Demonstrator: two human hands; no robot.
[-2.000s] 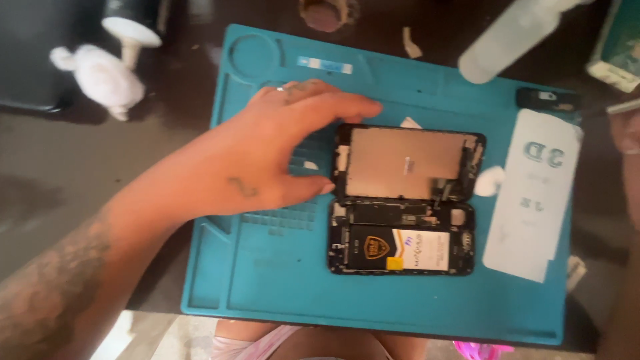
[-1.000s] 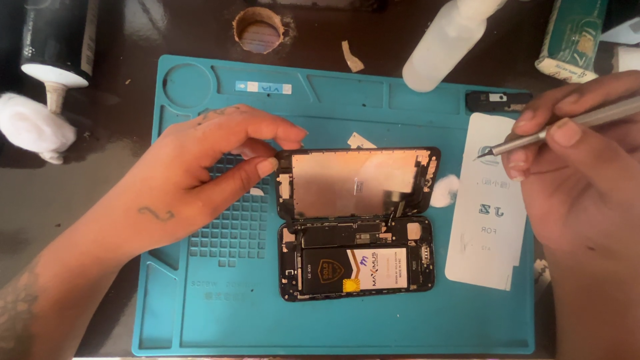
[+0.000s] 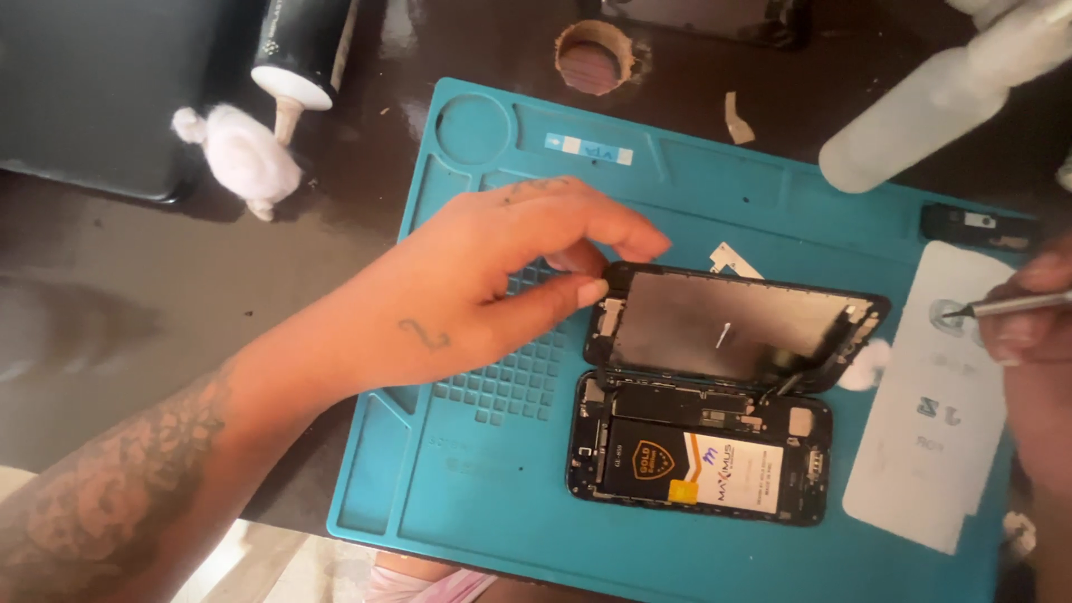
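An opened smartphone lies on a teal silicone repair mat (image 3: 469,519). Its display assembly (image 3: 720,327) is tilted up along the upper side of the phone's housing (image 3: 703,452), and a flex cable joins them at the right. A battery (image 3: 695,465) fills much of the housing. My left hand (image 3: 502,285) has thumb and fingers at the display's upper left corner, holding it. At the right edge, my right hand (image 3: 1030,327), blurred and partly cut off, holds a thin metal tool (image 3: 1017,303), its dark tip over a white printed card (image 3: 921,419).
A translucent bottle (image 3: 913,117) lies across the mat's upper right edge, above a small black phone part (image 3: 976,228). Cotton wool (image 3: 247,159) sits by a black tube (image 3: 306,50) at upper left. A cardboard ring (image 3: 595,57) and tape scrap (image 3: 737,119) lie beyond the mat.
My right hand, out of clear view two seconds ago, came in with the metal tool. The display, lying flatter at first, is now tilted up. The view has shifted.
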